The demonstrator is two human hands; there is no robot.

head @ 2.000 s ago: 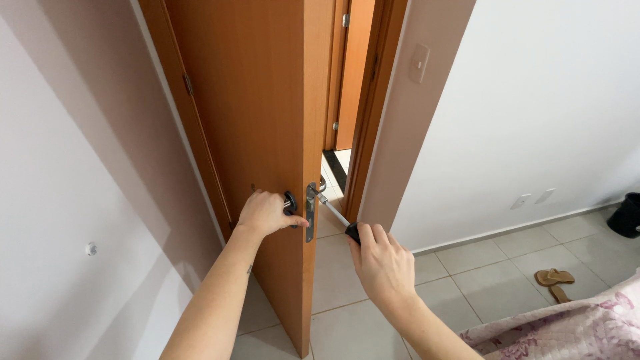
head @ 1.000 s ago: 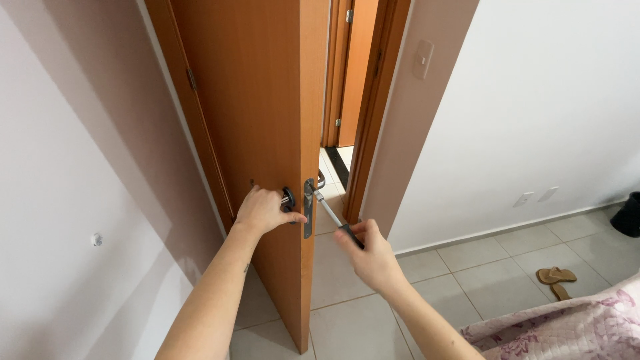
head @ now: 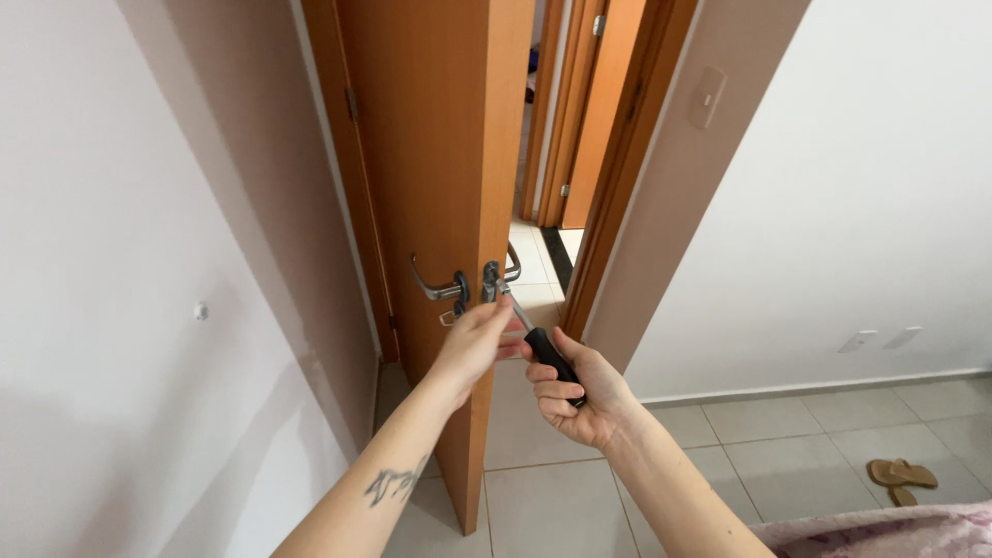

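My right hand (head: 577, 391) is closed around the black handle of a screwdriver (head: 549, 355), whose shaft points up and left to the door's edge. The shaft's end is at the metal lock faceplate (head: 490, 280), by a small metal part whose details are too small to tell. My left hand (head: 480, 341) is at the edge of the wooden door (head: 434, 155), just below the lock, its thumb by the shaft's end; whether it grips anything is unclear. A metal lever handle (head: 438, 288) stands out on the door's left face, and another (head: 513, 263) shows beyond the edge.
The door stands ajar beside its wooden frame (head: 620, 163), with a second wooden door (head: 597, 116) beyond. A light switch (head: 707, 97) is on the right wall. Sandals (head: 903, 473) lie on the tiled floor near a pink-patterned fabric (head: 891, 535) at lower right.
My left hand has let go of the lever handle and moved right to the door's edge, near the screwdriver's end. My right hand still holds the screwdriver, now with its palm turned more upward.
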